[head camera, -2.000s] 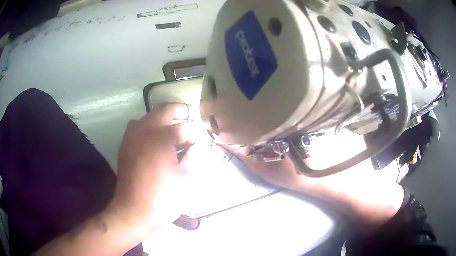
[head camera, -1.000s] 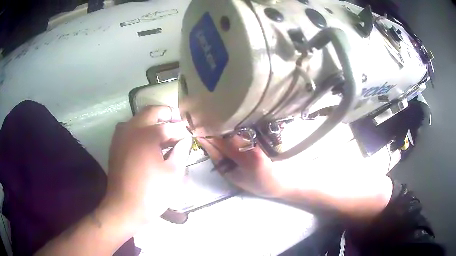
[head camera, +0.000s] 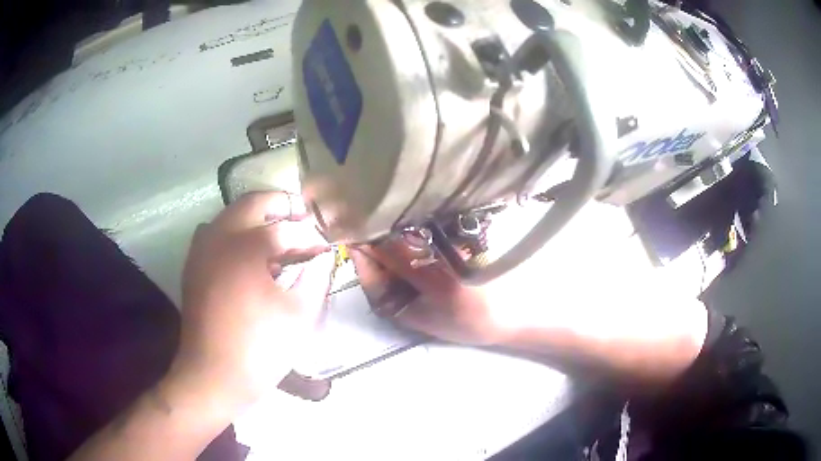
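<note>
The white sewing machine head (head camera: 360, 117) with a blue label stands over the bed plate (head camera: 261, 176). My left hand (head camera: 248, 288) is left of the needle area, thumb and fingertips close together; glare hides whether they pinch anything. My right hand (head camera: 441, 302) reaches in under the head from the right, its fingertips close to the left ones. A small dark object (head camera: 393, 297), perhaps thread snips, lies within its curled fingers. A small yellow spot (head camera: 341, 255) shows between the hands. The needle and any thread cannot be made out.
Dark purple cloth (head camera: 81, 306) is at the left. A curved metal guard (head camera: 585, 135) juts from the head above my right hand. A rounded finger notch (head camera: 306, 385) is in the white surface near the front. Dark items lie behind the machine at right.
The view has shifted, so the head appears further left. My right hand's fingers and the dark object show more clearly beside the needle area. Both hands remain close together there.
</note>
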